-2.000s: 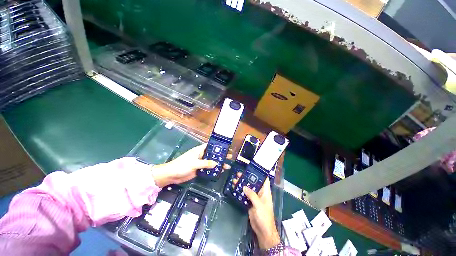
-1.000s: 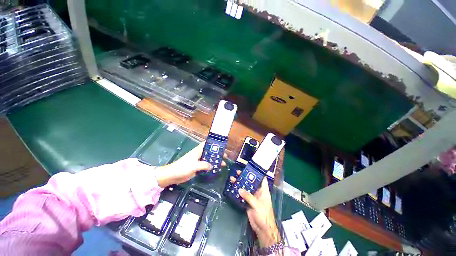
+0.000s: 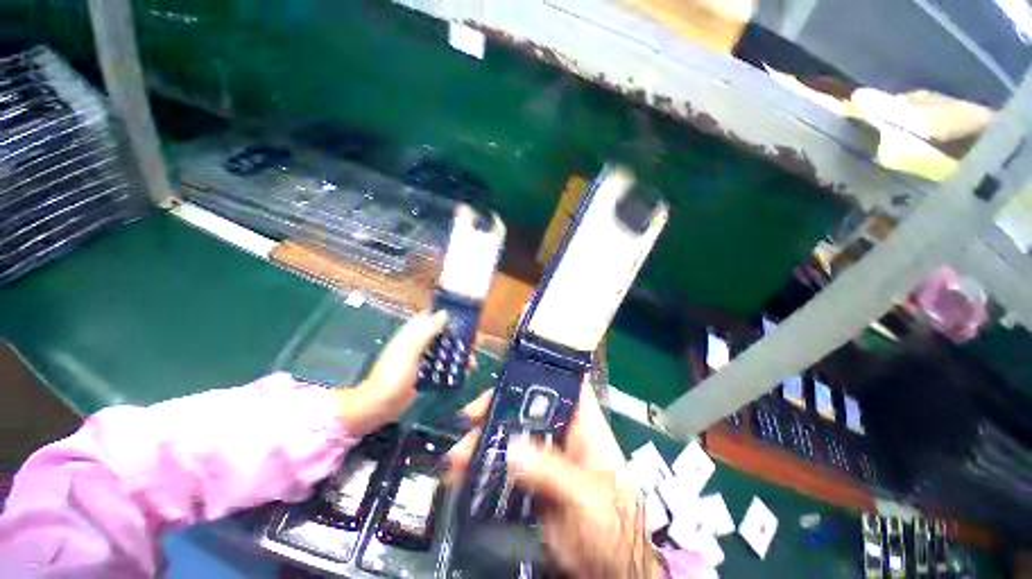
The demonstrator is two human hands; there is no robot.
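My left hand holds an open flip phone, its thumb on the dark keypad half. My right hand holds a second open flip phone close to the camera, so it looks large; its keypad half and my right thumb are blurred. Both upper halves are pale with a dark round end. Below my hands, a clear tray holds dark phones with pale centres, partly covered by my right hand and the near phone.
A stack of clear trays is at far left. More trays lie behind the wooden board. White pieces lie right of the tray. A metal post and other handsets are at right, with a pink-clad person's part beyond.
The right phone has come up and much closer to the camera. The left phone has moved a little left and down. The view has shifted, and the yellow box is now mostly hidden behind the right phone.
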